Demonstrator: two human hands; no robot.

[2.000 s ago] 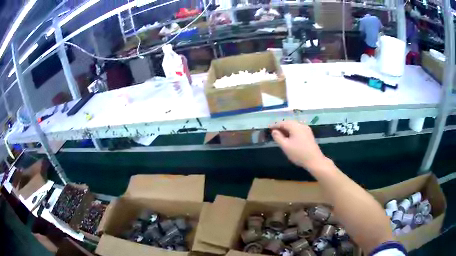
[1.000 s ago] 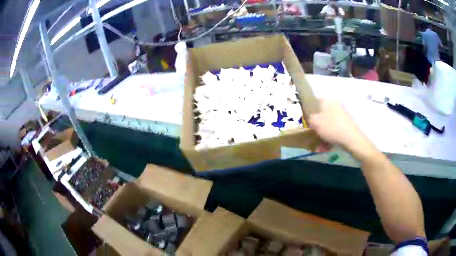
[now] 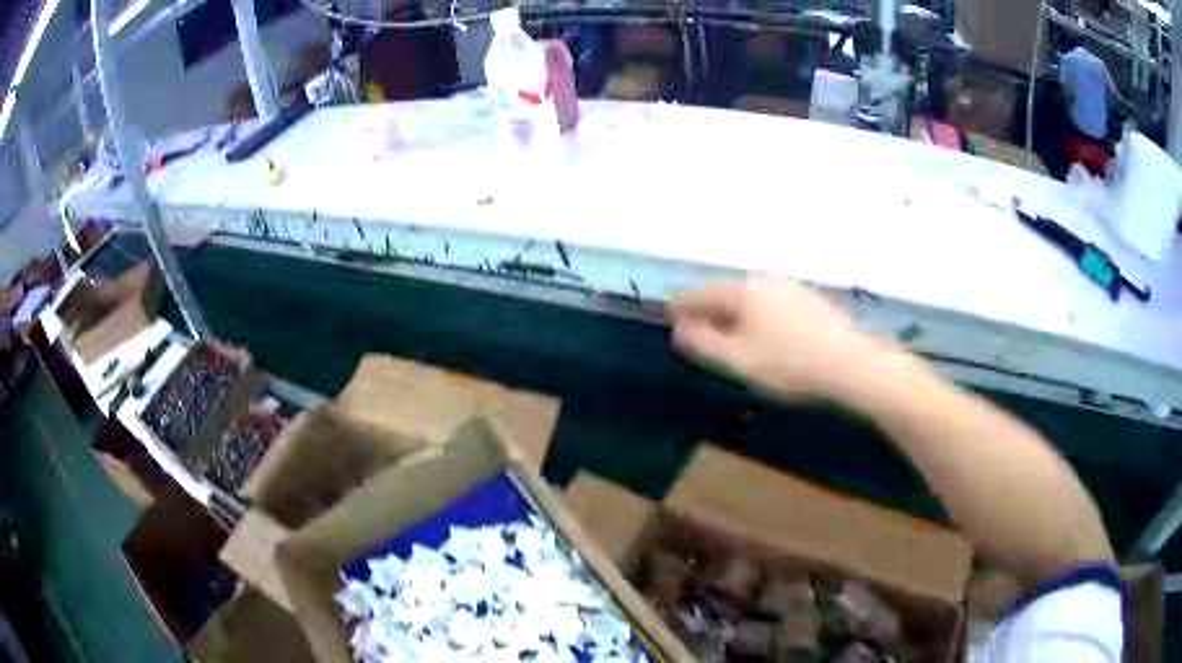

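Observation:
An open carton (image 3: 311,570) with a blue lining is at the bottom, left of centre, tilted and cut off by the lower edge. It holds many small white plastic parts (image 3: 473,598). My right hand (image 3: 758,337) is above and right of this carton, in front of the bench edge, and does not touch it. Its fingers look curled and blurred, and I see nothing in them. My left hand is out of the picture. What supports the carton is hidden.
A long white bench (image 3: 726,181) crosses the view, with a bottle (image 3: 521,78) and a dark and teal tool (image 3: 1089,259) on it. Below are a carton of brownish cylindrical parts (image 3: 778,615) and a box of small dark parts (image 3: 195,402). A person (image 3: 1086,91) is at the back right.
The carton of white parts has moved off the bench, down and left, over the lower cartons. My right hand was at its right side a second ago and is now apart from it.

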